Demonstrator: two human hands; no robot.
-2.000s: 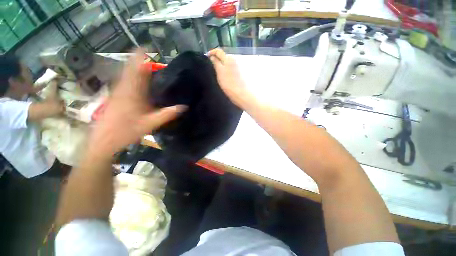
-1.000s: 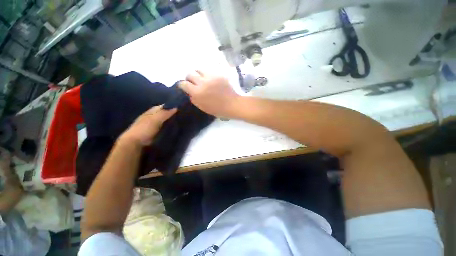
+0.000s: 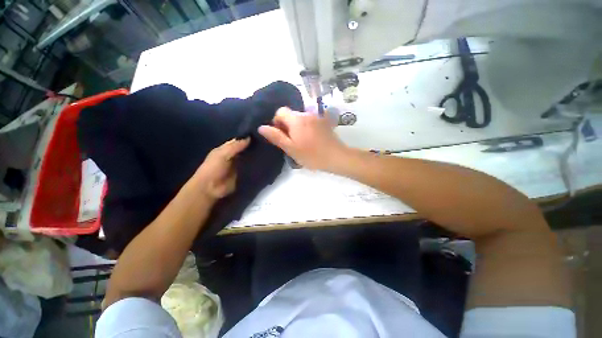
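Note:
A dark garment piece lies bunched over the left of the white machine table and hangs over its front edge. My left hand grips the cloth, thumb on top. My right hand holds the cloth between thumb and fingers, just left of and below the needle area. The presser foot and needle are under the white sewing machine head. The cloth's upper right part reaches close to the needle; whether it lies under the foot cannot be told.
A red crate stands left of the table with a pale paper in it. Black-handled shears and snips lie on the right. A bobbin lies right of the needle. A cream bundle is below.
Both hands first brought the garment from the crate side onto the table. Since the last earlier frame, the cloth is spread wider and its upper right part has moved closer to the needle.

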